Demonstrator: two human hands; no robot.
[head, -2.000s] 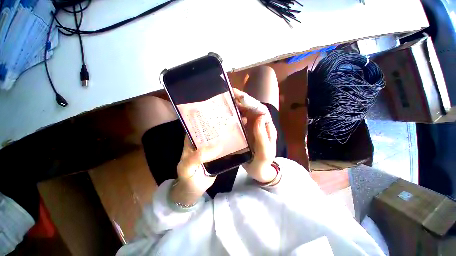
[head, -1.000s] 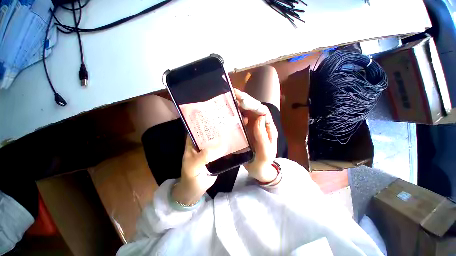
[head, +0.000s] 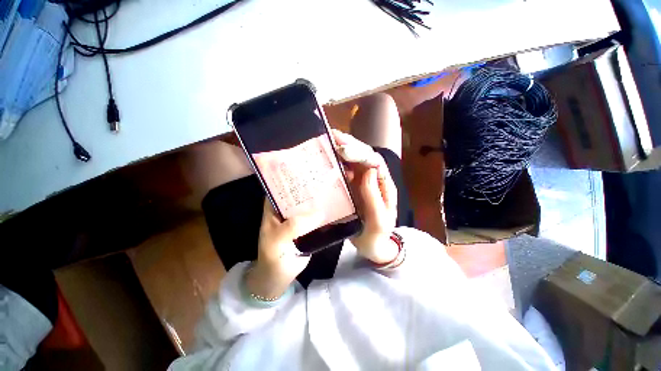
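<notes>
A smartphone (head: 301, 174) in a dark case with raised corners is held upright over my lap, its screen lit with a pinkish page. My left hand (head: 279, 243) holds its lower left edge, with the thumb over the lower screen. My right hand (head: 373, 199) holds its right edge, fingers curled along the side and partly behind the phone. A pale covering shows on one fingertip of my right hand. The fingers behind the phone are hidden.
White table (head: 196, 80) ahead bears black USB cables (head: 111, 87), blue-and-white packs (head: 32, 65) and thin black strands (head: 406, 11). An open carton (head: 493, 235) at my right knee holds a black hank (head: 500, 134). Closed cartons (head: 601, 290) stand right, an open carton (head: 105, 311) left.
The whole view has shifted slightly, so the table items and the phone sit a little further left. Both hands keep the same hold on the phone.
</notes>
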